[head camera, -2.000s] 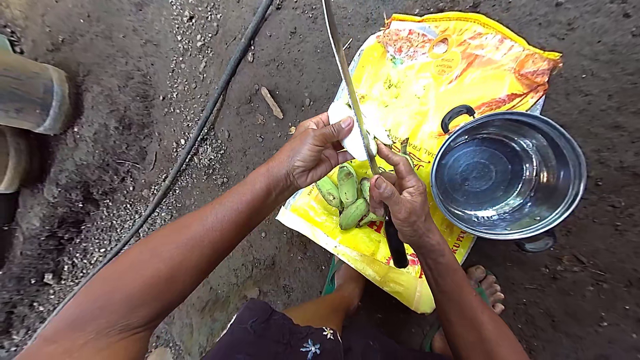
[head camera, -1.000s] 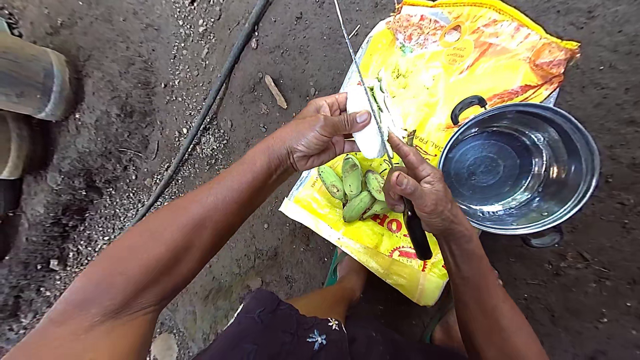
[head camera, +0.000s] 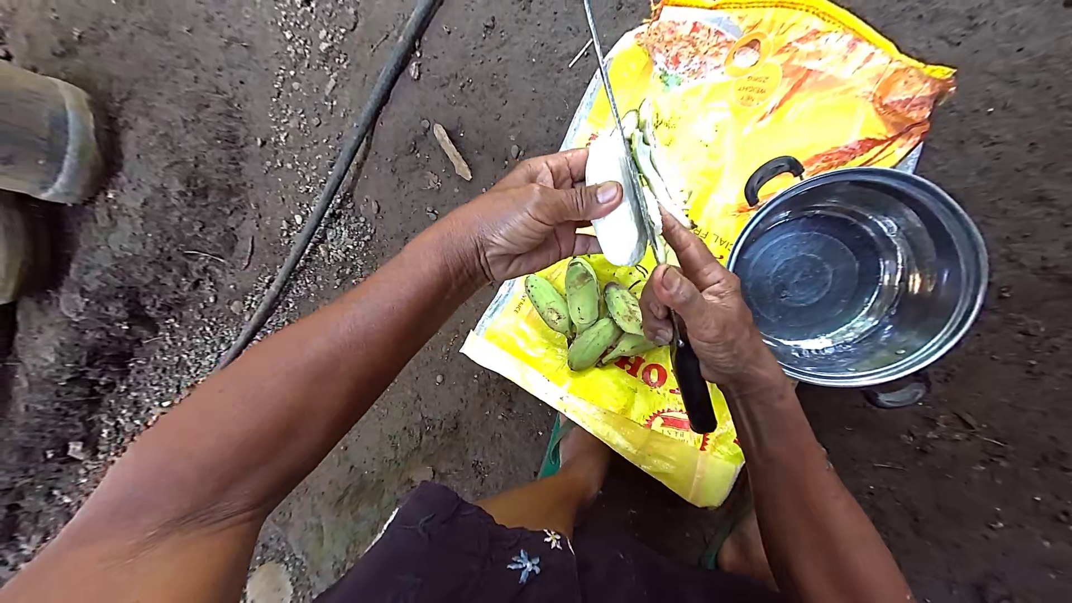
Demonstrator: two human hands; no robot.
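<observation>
My left hand (head camera: pixel 544 213) holds a whitish peeled fruit, likely a green banana (head camera: pixel 618 209), between thumb and fingers. In my right hand (head camera: pixel 699 306) is a long knife (head camera: pixel 615 100), its black handle (head camera: pixel 693 385) angled down toward me and its blade lying along the fruit's right side. Several short green unpeeled bananas (head camera: pixel 582 293) are bunched on a yellow printed sack (head camera: pixel 703 109) below my hands. Green and pale peelings (head camera: pixel 653 167) lie on the sack just beyond the blade. The fruit's far side is partly hidden by the blade.
A steel pot (head camera: pixel 863 276) with black handles stands at the right, overlapping the sack's edge; clear liquid appears to be inside. A dark hose (head camera: pixel 335 176) crosses the dirt ground at the left. Worn cylindrical objects (head camera: pixel 50 134) lie at the far left. My feet are below the sack.
The knife blade has shifted along the fruit's right side, and my right fingers have moved with it. My left hand keeps its hold on the fruit throughout.
</observation>
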